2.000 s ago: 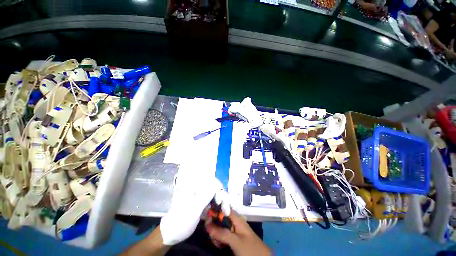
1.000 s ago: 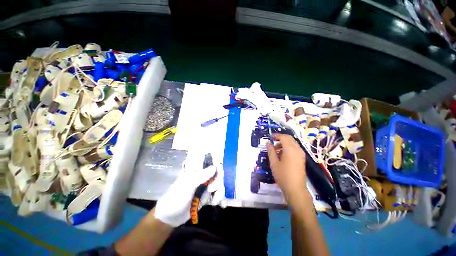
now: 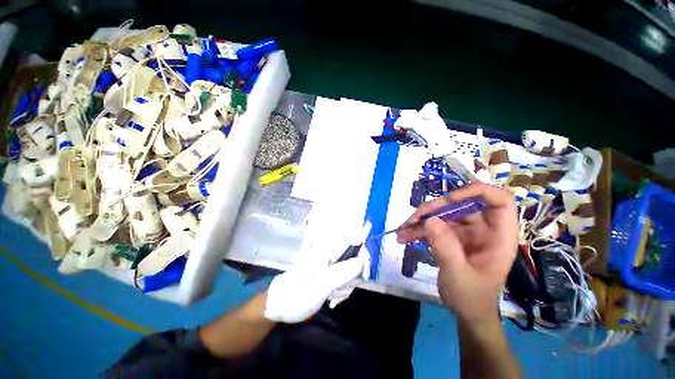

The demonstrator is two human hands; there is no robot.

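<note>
My left hand [image 3: 314, 285], in a white glove, is over the front edge of the bench. Its fingers are closed around a small dark object [image 3: 346, 254], mostly hidden by the glove; I cannot tell whether it is the pliers. My bare right hand [image 3: 474, 248] is to its right, over the truck picture [image 3: 416, 259]. It holds a slim screwdriver [image 3: 455, 211] by its blue-purple handle. The thin shaft points left and down, its tip close to the gloved fingertips; contact is unclear.
Cream casings [image 3: 111, 166] are piled at left behind a white foam edge [image 3: 235, 174]. A round dish of small metal pieces [image 3: 277, 141], a yellow knife [image 3: 278, 175], white paper [image 3: 337, 148] and a blue strip [image 3: 383, 181] lie mid-bench. Corded units [image 3: 548, 200] and a blue basket [image 3: 629, 237] are at right.
My right hand has picked up the screwdriver from the paper and brought it toward my left hand. The pliers' orange handles no longer show. The view has shifted, moving the bench rightward and up.
</note>
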